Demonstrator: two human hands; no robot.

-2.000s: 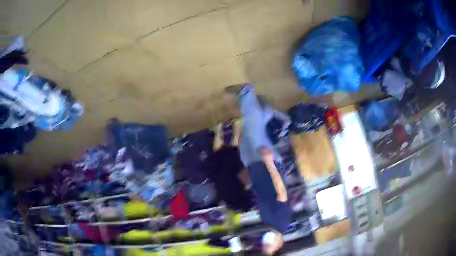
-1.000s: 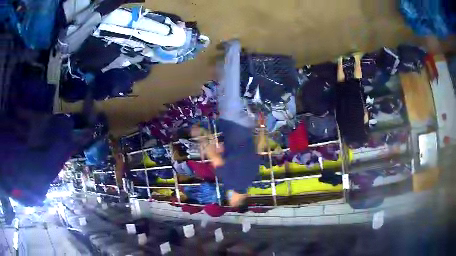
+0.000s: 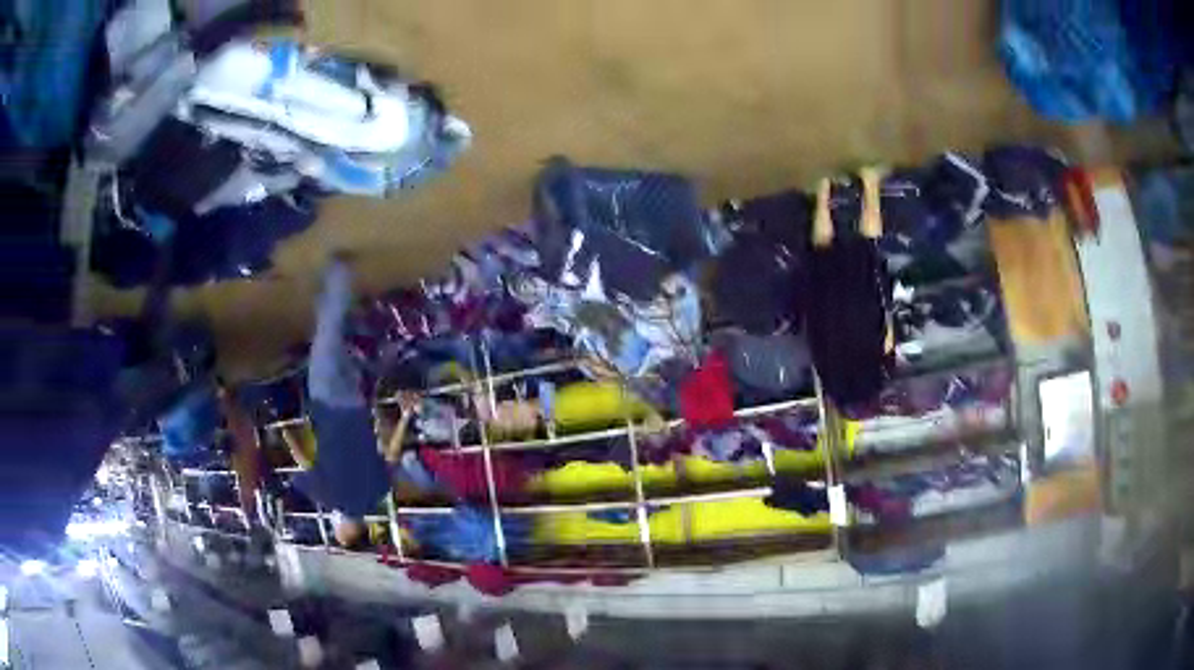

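The picture is upside down and blurred. Dark cloth (image 3: 733, 635) lies in a band along the bottom of the picture, with small white squares on it. One white square (image 3: 428, 632) shows left of centre and another (image 3: 931, 603) further right. Faint detail on the squares cannot be read. Neither of my hands can be made out in the picture.
A pale metal rack (image 3: 639, 491) holds yellow rolls (image 3: 746, 520), red cloth (image 3: 707, 390) and mixed scraps. A person in a dark top (image 3: 347, 452) is beside it; another person in black (image 3: 849, 321) is further right. A blue bundle (image 3: 1067, 59) lies on the tan floor (image 3: 681, 92).
The person in the dark top and pale trousers has moved left along the rack, away from the picture's centre. The view has shifted slightly, so the rack and red cloth sit further left.
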